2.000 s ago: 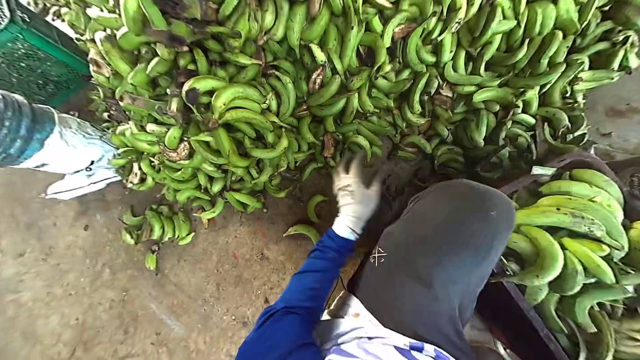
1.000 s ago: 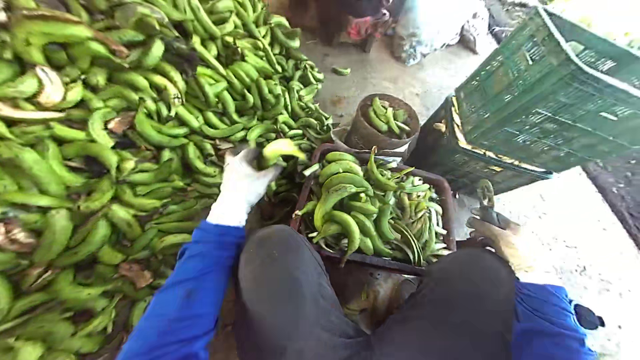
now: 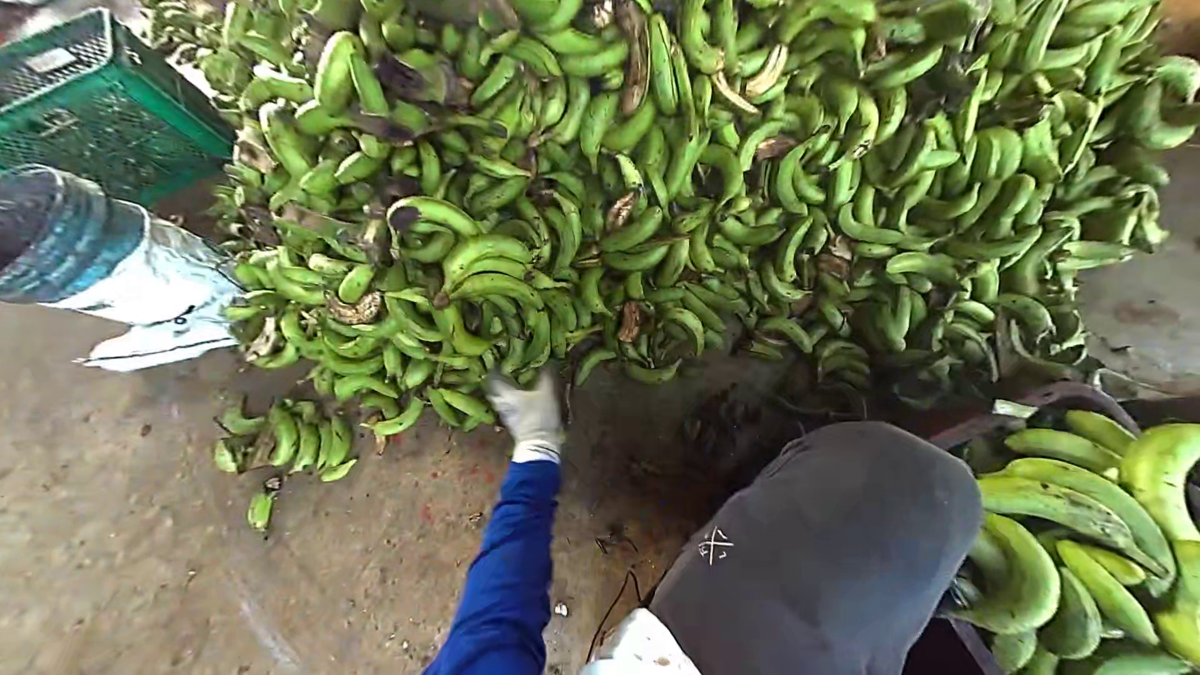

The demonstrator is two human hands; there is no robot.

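Note:
My left hand (image 3: 530, 412), in a whitish work glove below a blue sleeve, reaches to the near edge of a large heap of green plantains (image 3: 656, 234). Its fingers meet the lowest fruit of the heap; they are blurred, and whether they grip one cannot be told. Just above the glove lies a bunch of curved green plantains (image 3: 492, 272). A small separate cluster (image 3: 300, 436) rests on the floor to the left. At the lower right, beside my knee, more plantains (image 3: 1069, 487) fill a dark crate (image 3: 947, 647). My right hand is out of view.
A green plastic crate (image 3: 141, 122) stands at the upper left. Below it a ribbed bucket-like container (image 3: 66, 234) lies against a white sack (image 3: 169, 291). My bent knee (image 3: 834, 534) in grey trousers is between the heap and the dark crate. Concrete floor (image 3: 375, 562) shows at the lower left.
The view has swung from the crate between my knees back to the heap. A second ago my left hand held a plantain beside that crate; now it is at the heap's near edge.

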